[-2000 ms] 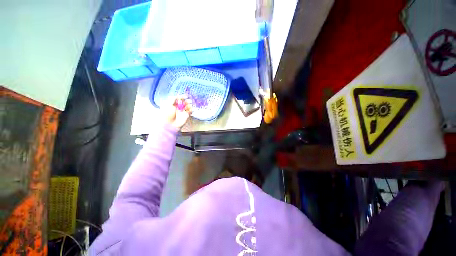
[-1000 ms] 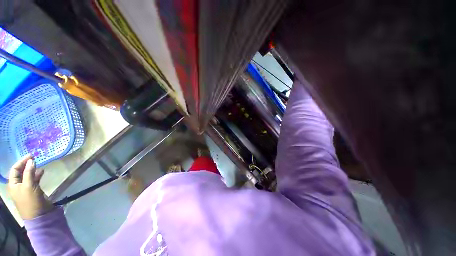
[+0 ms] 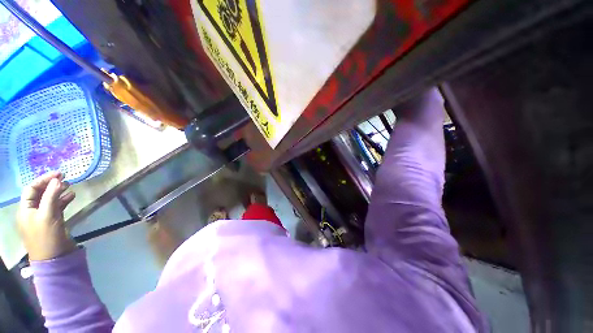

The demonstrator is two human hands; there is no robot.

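The perforated basket [image 3: 101, 140] stands on the pale table at the left, with small purple moulded parts [image 3: 52, 153] on its bottom. My left hand [image 3: 44, 211] is at the basket's near edge, fingers bent and fingertips close together. Whether a tiny piece is between them cannot be told. My right arm reaches into the machine opening, and the right hand is hidden behind the door's edge. The machine safety door [image 3: 390, 45], red and dark, carries a white label with a yellow-black warning triangle [image 3: 250, 52].
A blue tray [image 3: 49, 55] with purple pieces lies behind the basket. An orange-handled tool [image 3: 140, 101] hangs at the table's right edge beside a dark rounded machine part [image 3: 208, 133]. Steel bars and wires show inside the machine. The table's metal frame [image 3: 188, 188] stands over the grey floor.
From two seconds ago, my left hand has left the basket's inside, and the view has turned toward the machine. Since one second ago, the door's warning label has come into view and my right arm reaches further up.
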